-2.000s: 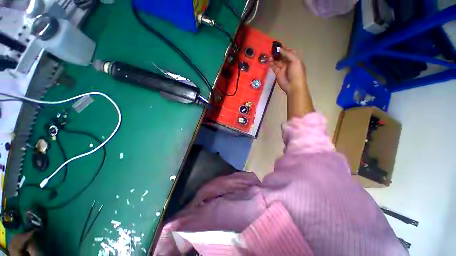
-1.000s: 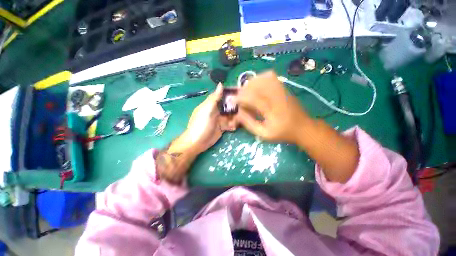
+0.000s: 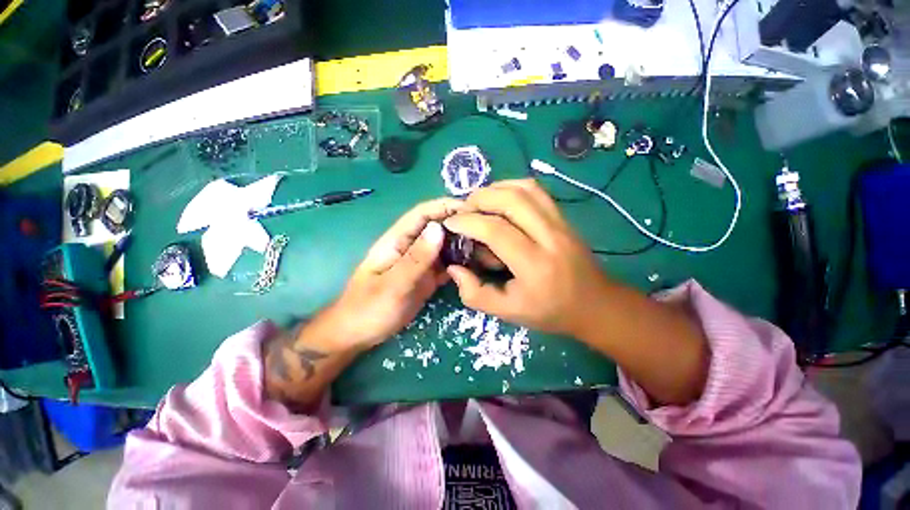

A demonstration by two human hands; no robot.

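Observation:
A small dark watch case is held between both hands at the centre, above the green mat. My left hand grips it from the left, with the thumb at its upper edge. My right hand closes around its right side, fingers curled over it. The fingers hide most of the case, so its inside cannot be made out. A loose round unit with a silver-white face lies just beyond the hands. White adhesive backing scraps lie in front of the hands.
A white cloth and pen lie left, near a teal multimeter. A black compartment tray and clear parts tray stand behind. A black puck, white cable and thick black rod lie around.
The view has turned from the red tray at the right to the bench centre. Both hands have come together on the dark case; the right hand has closed more around it since one second ago.

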